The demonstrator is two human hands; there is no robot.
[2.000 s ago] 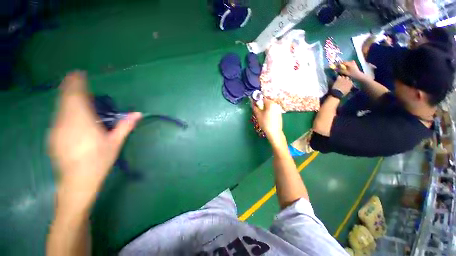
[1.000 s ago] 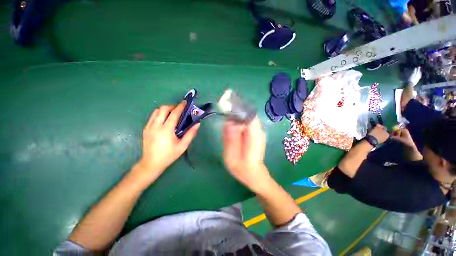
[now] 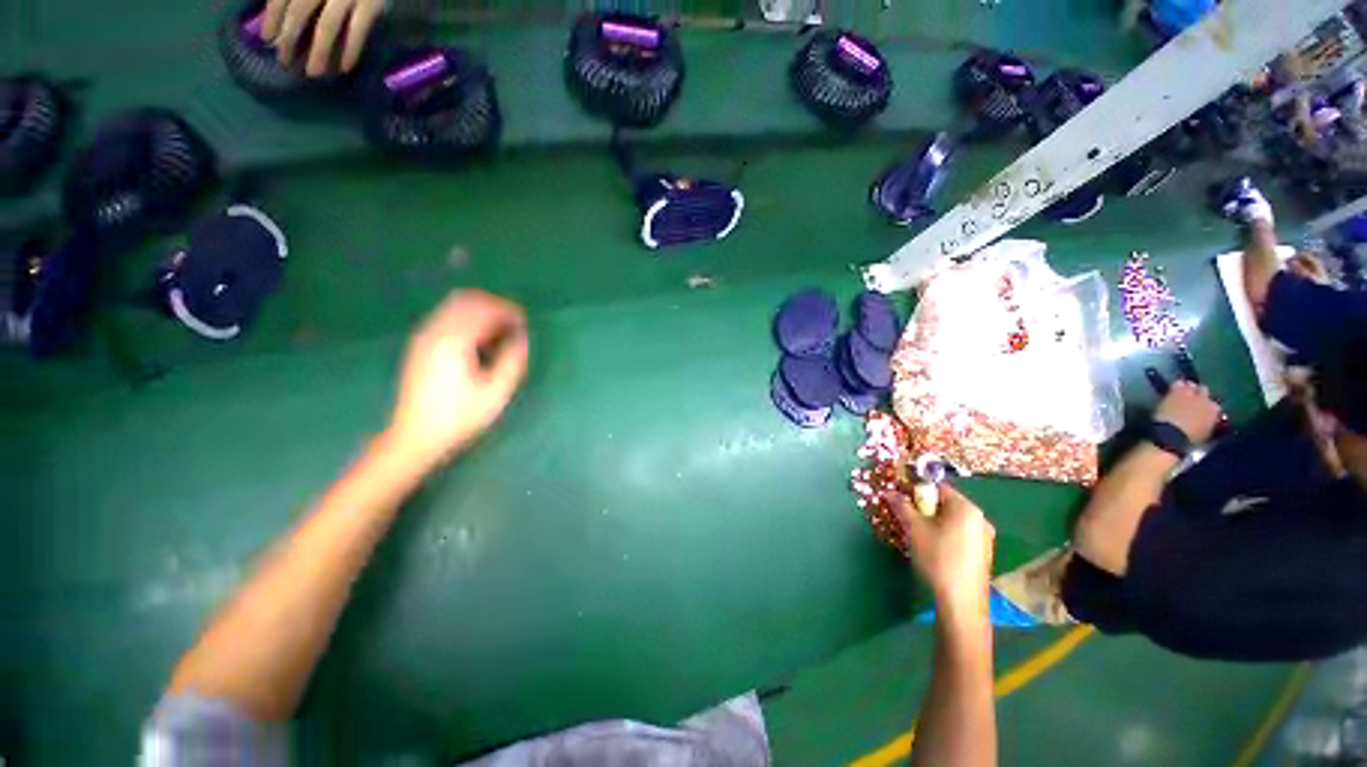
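Note:
My left hand (image 3: 462, 378) is over the left-middle of the green bench, its fingers curled and nothing visible in them. My right hand (image 3: 954, 543) is at the right, beside the heap of small copper-red and whitish pieces (image 3: 880, 477). It is shut on a hammer, whose silvery round head (image 3: 931, 471) shows at the fingertips; the rest is mostly hidden by the hand. Several navy cover discs (image 3: 808, 321) lie left of the clear plastic bag (image 3: 997, 375) full of small pieces. An oval piece with pale edging (image 3: 691, 213) lies farther back.
Black ribbed units with purple centres (image 3: 625, 68) line the far side, where another person's hand (image 3: 323, 30) touches one. Another oval piece (image 3: 228, 271) lies at the left. A pale perforated metal upright (image 3: 1117, 143) crosses at the right. A co-worker in dark clothing (image 3: 1244, 525) is at the right.
My left hand no longer holds the dark strapped piece and has moved slightly left. My right hand has moved right, from the bench middle to the heap. The view now shows more of the far side.

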